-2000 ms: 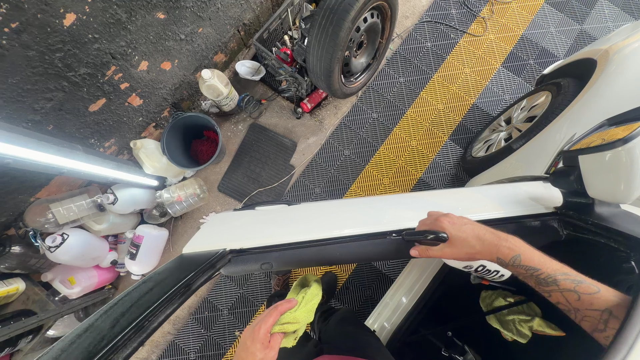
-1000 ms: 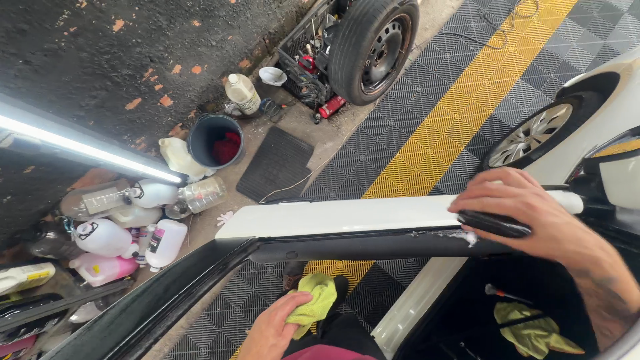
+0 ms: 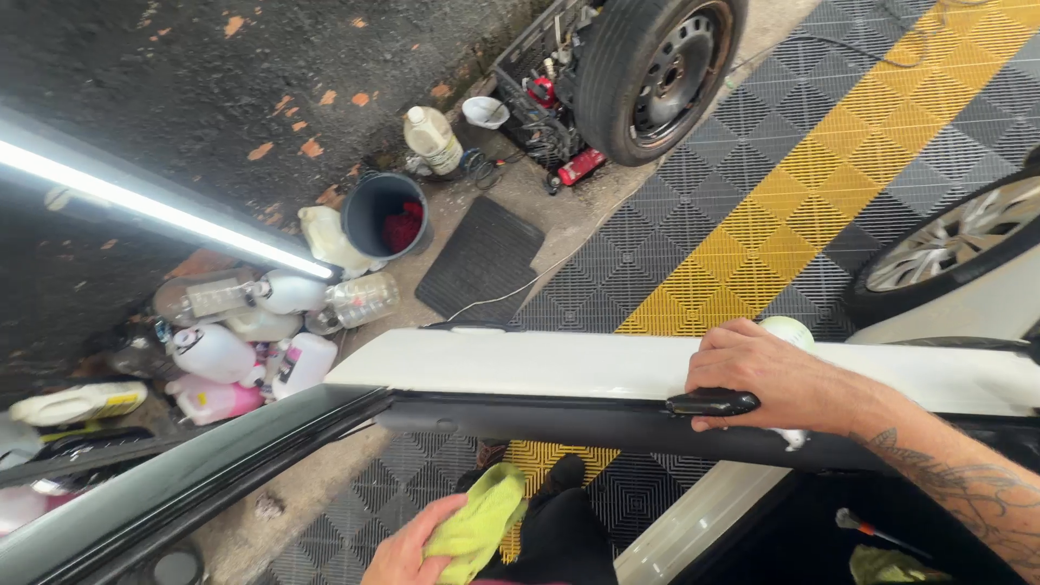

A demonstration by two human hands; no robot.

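Observation:
My right hand, on a tattooed arm, grips a glossy black handheld tool at the inner top edge of a white car door. Whitish residue shows on the dark trim below the hand. A pale round object sticks out behind the hand; what it is I cannot tell. At the bottom centre, my left hand holds a crumpled yellow-green cloth on the inner side of the door.
Bottles and jugs crowd the wall at left, beside a bucket with a red cloth and a black mat. A loose wheel leans by a crate. At right is another wheel. A brush lies inside the car.
My right hand, with the black tool, has moved left along the door's top edge since one second ago. My left hand keeps hold of the cloth.

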